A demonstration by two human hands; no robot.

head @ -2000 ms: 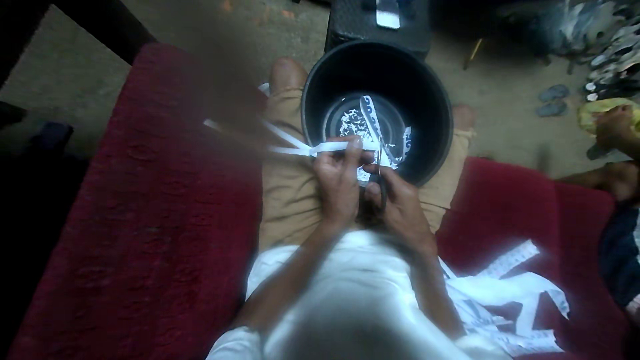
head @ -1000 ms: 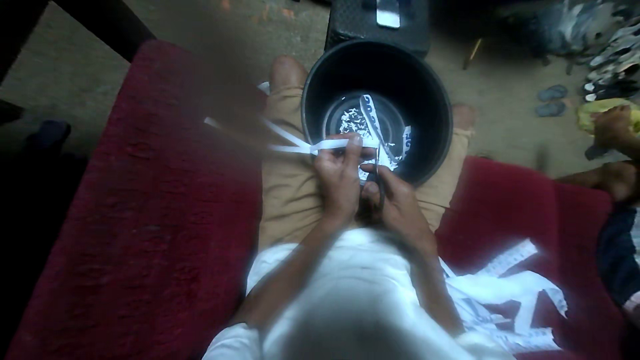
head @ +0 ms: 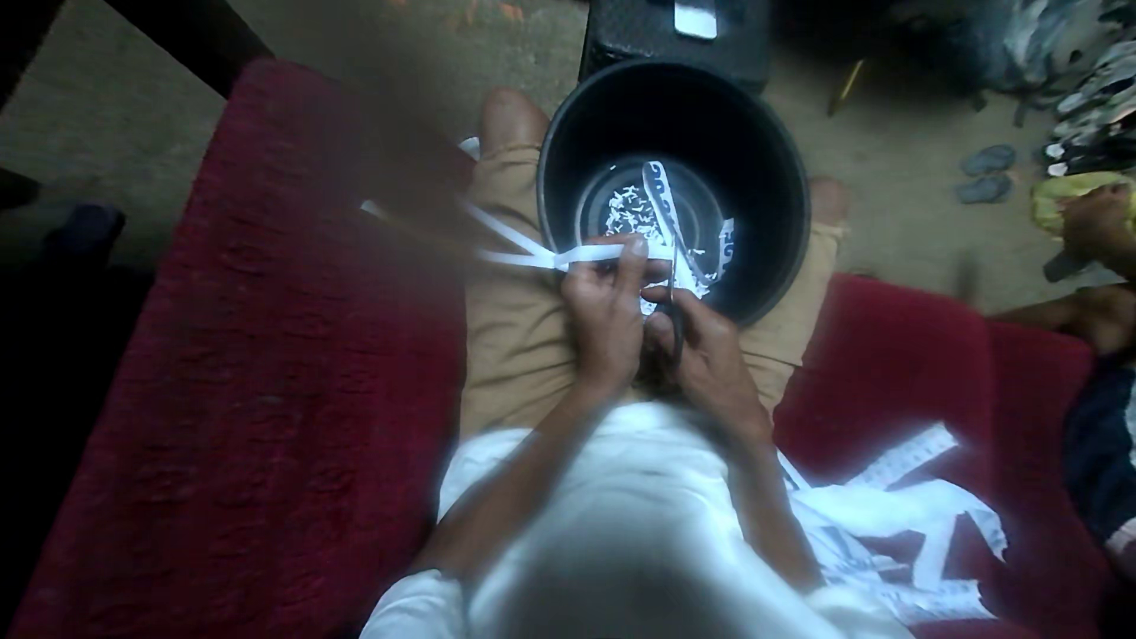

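Observation:
Between my knees stands a round black bucket (head: 781,222), and both hands are over its near rim. My left hand (head: 612,302) pinches a narrow white strip (head: 532,259), whose forked tails hang left over my thigh. The right hand (head: 710,351) grips dark-handled scissors (head: 677,319), their blades at the strip's right end. Whether the blades are closed I cannot tell. Inside the bucket lie small white clippings (head: 630,211) and longer printed strips (head: 658,197).
I sit on a red upholstered seat (head: 293,355). A pile of white strips (head: 887,515) lies on it at my right. Beyond the bucket is a black case (head: 621,31) bearing a pale flat object (head: 696,18). Grey slippers (head: 987,173) and another person's leg (head: 1074,315) are at right.

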